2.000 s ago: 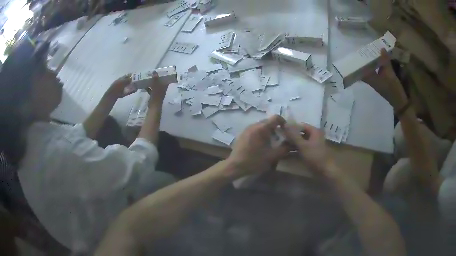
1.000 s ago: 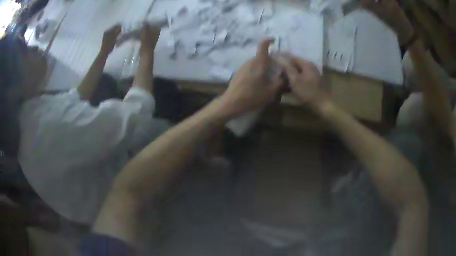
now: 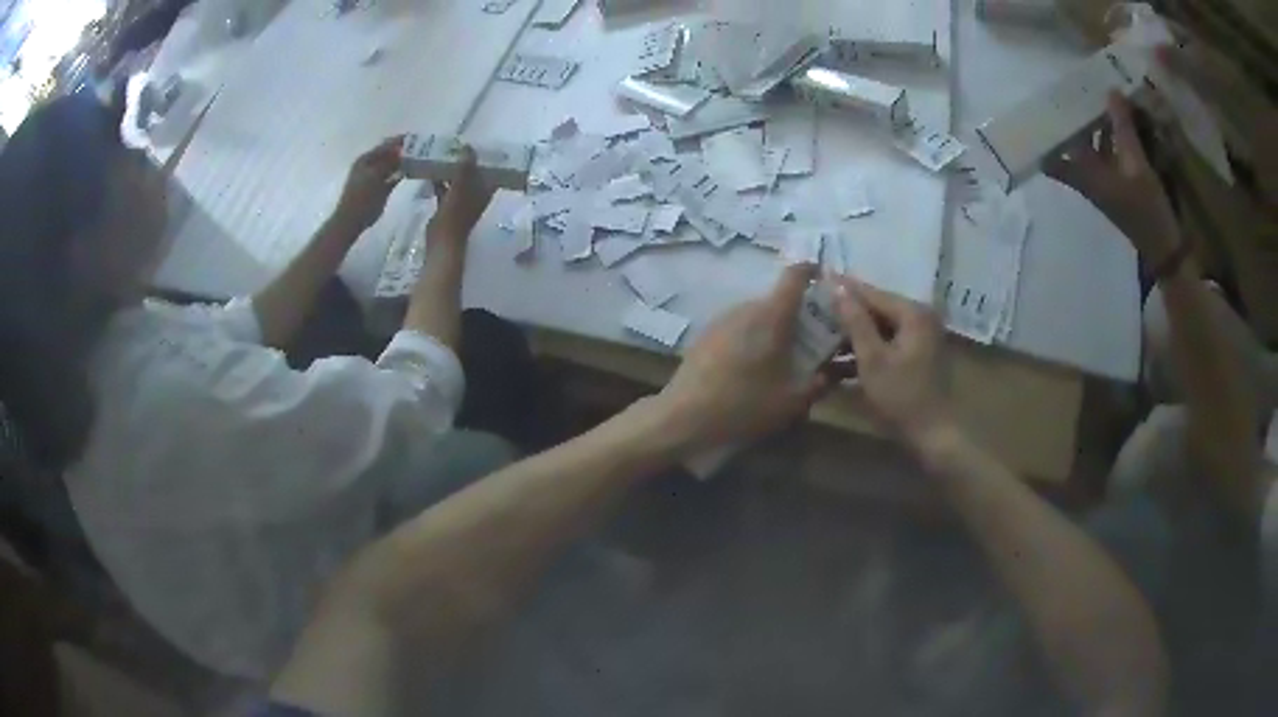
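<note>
My left hand [image 3: 750,367] is closed around a white retail box [image 3: 817,325] at the table's front edge. Its printed upper part shows between my hands, and a pale lower end sticks out below my left palm. My right hand [image 3: 900,362] is at the box's upper right, thumb and fingertips together near its top. A small white piece shows at these fingertips; whether it is a label or part of the box is unclear. My fingers hide most of the box.
Pale paper scraps [image 3: 617,192] are scattered beyond my hands. Label sheets [image 3: 985,280] lie to the right. Several boxes [image 3: 852,93] lie farther back. A person on the left holds a box [image 3: 491,161]; a person on the right holds another [image 3: 1054,118].
The view dipped and rose again. My right thumb and fingertips have moved to the box's top. The person on the right now has a whitish sheet or film beside their box.
</note>
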